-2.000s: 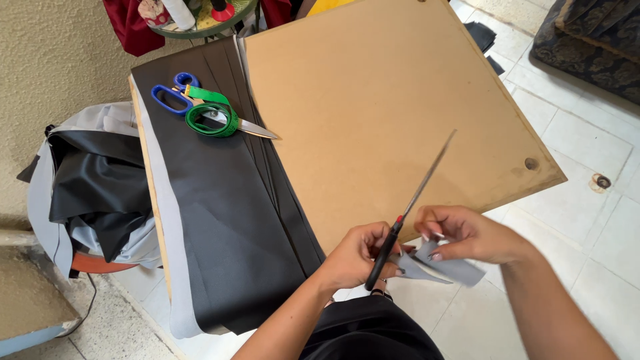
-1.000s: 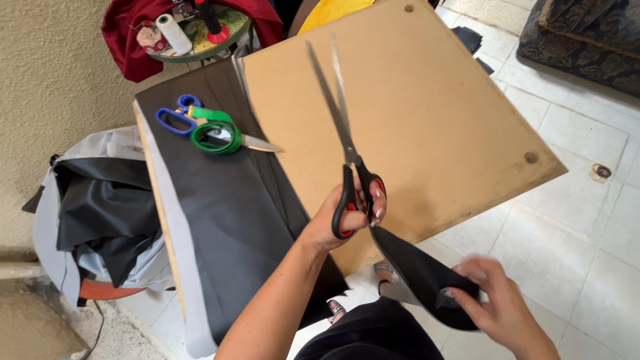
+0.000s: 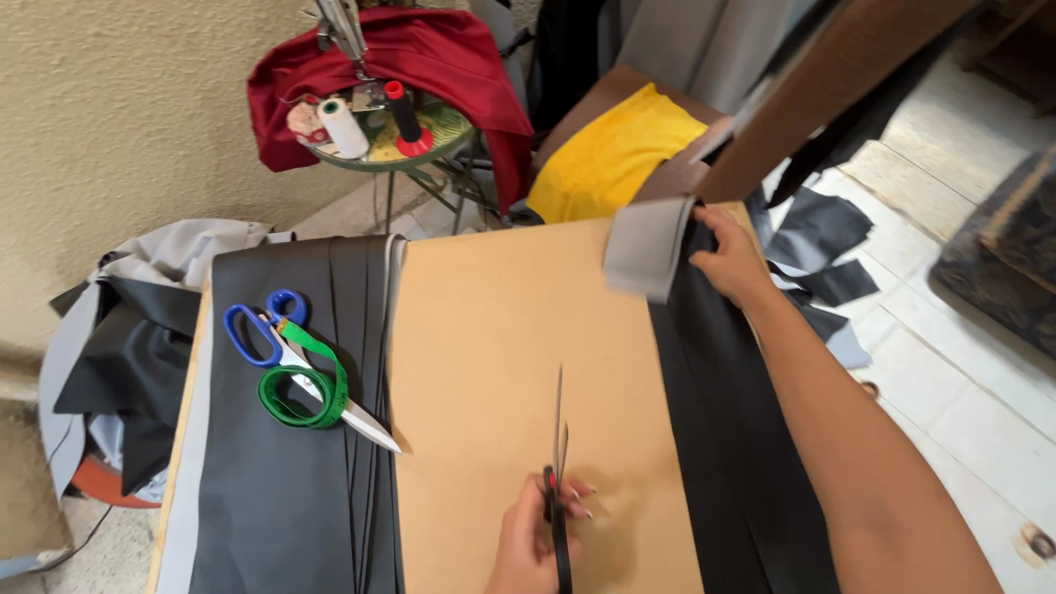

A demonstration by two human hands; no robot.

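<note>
My left hand (image 3: pixel 536 528) holds black-handled scissors (image 3: pixel 558 462), blades pointing away over the tan board (image 3: pixel 511 330). At the board's far right, my right hand (image 3: pixel 726 256) grips the end of a black sheet of coated fabric (image 3: pixel 726 412), whose grey underside (image 3: pixel 648 247) shows in a turned-back flap. That sheet lies along the board's right side. On the left, folded black fabric (image 3: pixel 272 495) carries blue-handled scissors (image 3: pixel 289 355) and a coiled green tape measure (image 3: pixel 301 396), which lies across their blades.
Beyond the board, a small round table (image 3: pixel 371 161) bears a white thread cone (image 3: pixel 342 128), a black spool (image 3: pixel 403 115) and red cloth (image 3: pixel 445 49). Yellow cloth (image 3: pixel 610 157) lies to its right. Black scraps (image 3: pixel 821 227) are on the tiled floor. A fabric-filled container (image 3: pixel 107 487) stands left.
My right hand has moved to the board's far right, where a black sheet now lies. The scissors in my left hand have come nearer to shut. The view has swung up and round.
</note>
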